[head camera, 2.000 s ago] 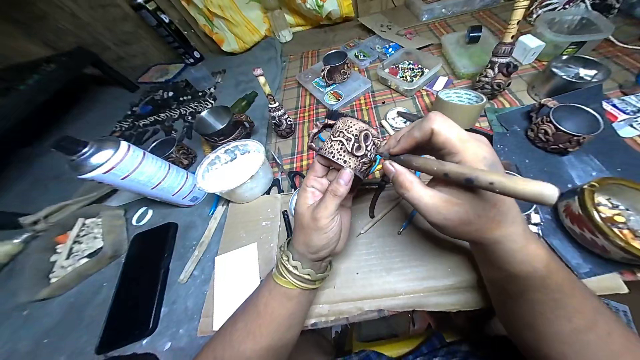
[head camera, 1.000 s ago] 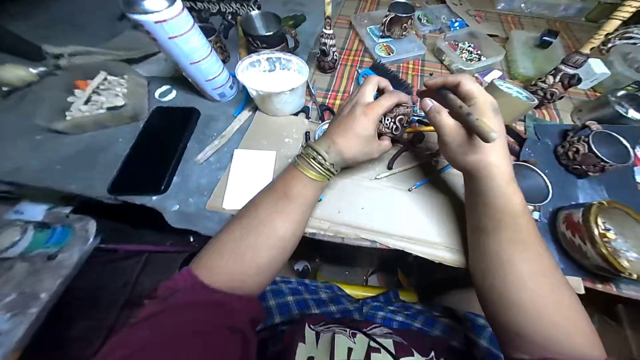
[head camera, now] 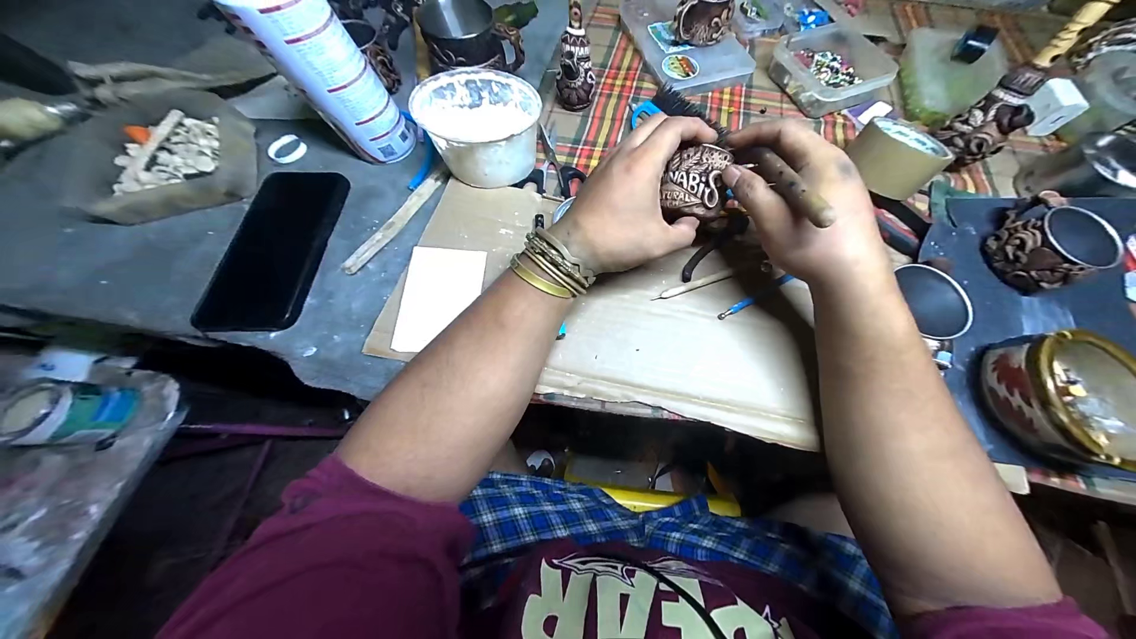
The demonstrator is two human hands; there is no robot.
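Note:
My left hand (head camera: 626, 195), with bracelets at its wrist, is closed around a carved brown and cream piece (head camera: 697, 182) with raised lettering, held above the cardboard. My right hand (head camera: 812, 191) grips a tool with a wooden handle (head camera: 794, 186); its tip is hidden by my fingers at the piece's right side. A black-bristled brush (head camera: 679, 105) shows just behind both hands. Under them on the cardboard (head camera: 674, 355) lie a thin pointed tool (head camera: 697, 284) and a blue ball-ended tool (head camera: 754, 297).
Left of the cardboard are a black phone (head camera: 271, 253), a white tub (head camera: 477, 133), a spray can (head camera: 324, 75) and a wooden stick (head camera: 395, 222). Tape (head camera: 896, 160), a carved mug (head camera: 1034, 248) and a gold-rimmed container (head camera: 1021, 390) stand at right. Scissors (head camera: 561, 164) lie beside the tub.
The carved piece has turned in my hands, its lettering now facing up. My left hand has gone from holding it below to covering its left side. The view has tilted downward.

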